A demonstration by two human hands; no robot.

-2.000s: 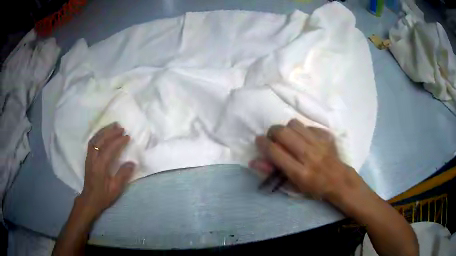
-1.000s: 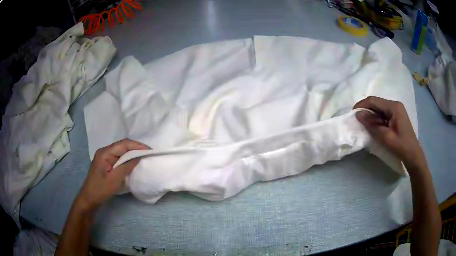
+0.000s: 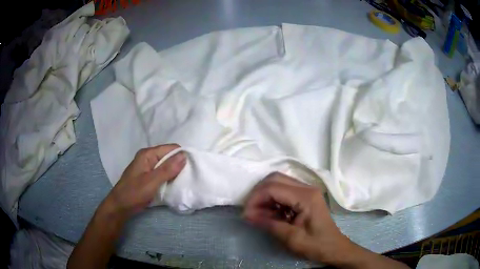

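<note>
A large off-white garment (image 3: 305, 105) lies spread and wrinkled over the table. My left hand (image 3: 152, 171) pinches its folded near edge between thumb and fingers, at the left. My right hand (image 3: 289, 213) is blurred, with curled fingers, over the near edge at the middle. Something small and dark (image 3: 287, 211) shows inside the right palm; it looks like thread snips, mostly hidden by the fingers. A raised white strip, perhaps a pocket flap (image 3: 393, 142), shows on the garment's right part.
Another off-white garment (image 3: 39, 105) lies heaped at the left. Yellow tape (image 3: 384, 21), a blue can (image 3: 452, 35) and part of a white cloth (image 3: 470, 84) are at the upper right. An orange coiled hose (image 3: 113, 5) is at the top left. A yellow basket (image 3: 452, 246) is at lower right.
My right hand has let go of the edge at the right and moved left to the middle. The right part of the edge has dropped to the table. My left hand has shifted slightly right, still pinching.
</note>
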